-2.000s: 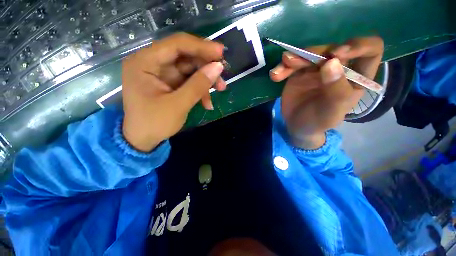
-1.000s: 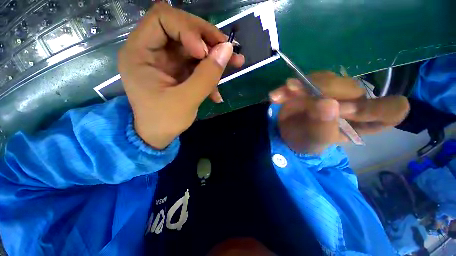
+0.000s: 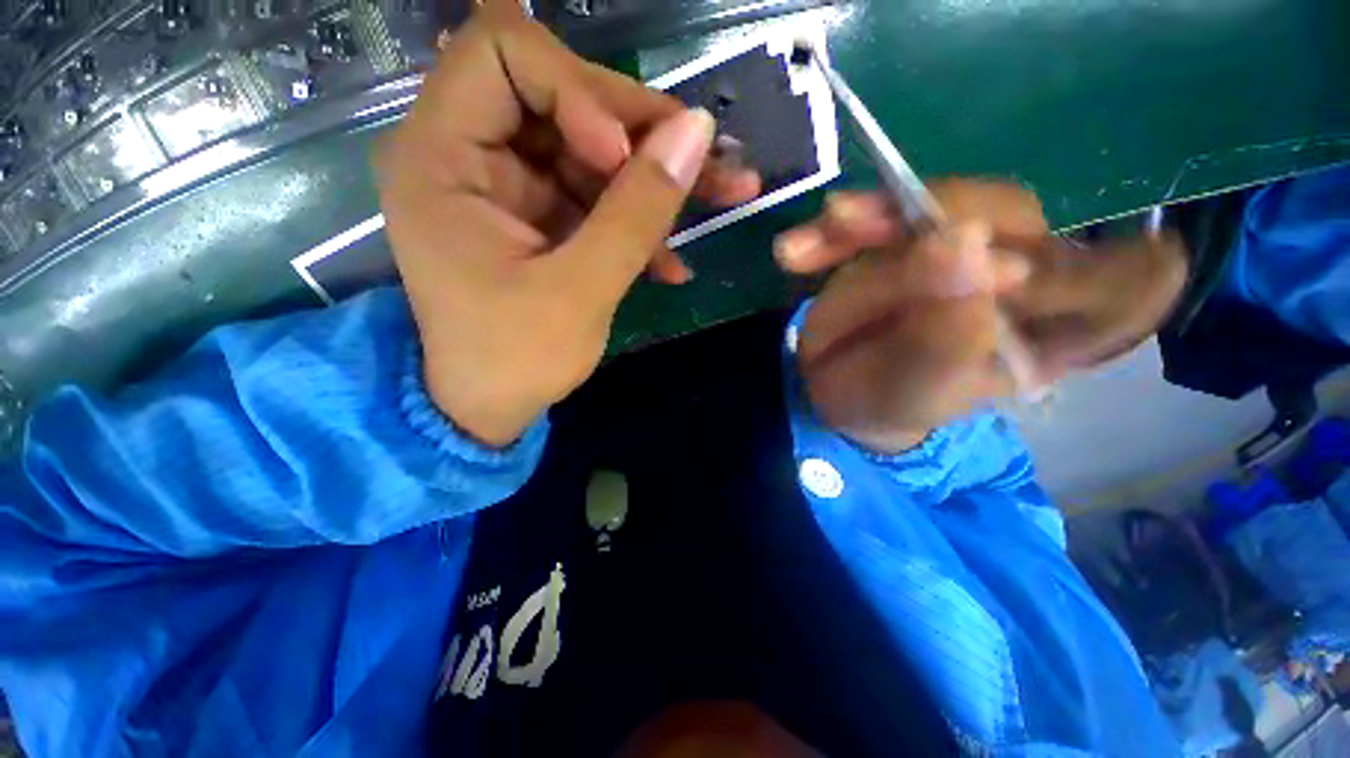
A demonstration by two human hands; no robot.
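The dark adhesive sheet (image 3: 777, 131) with a white border lies on the green bench top, its right end stepped. My left hand (image 3: 541, 222) is over the sheet's middle, thumb and finger pinching a small component (image 3: 726, 125), dark with a pale part. My right hand (image 3: 948, 311), blurred, holds the silver tweezers (image 3: 885, 148) like a pen. A tiny dark adhesive piece (image 3: 801, 54) is at the tweezer tip, over the white border at the sheet's upper right corner. Whether the tip grips it, I cannot tell.
A clear blister tray (image 3: 193, 111) with small dark parts lies at the upper left. The green bench top (image 3: 1036, 89) runs to the right. At the right edge are another person's blue sleeve (image 3: 1306, 222) and part of a dark wheelchair (image 3: 1221, 341).
The tweezer tip has moved up from the sheet's right edge to its upper corner, and a dark piece now shows there. My left hand has shifted slightly right with the component.
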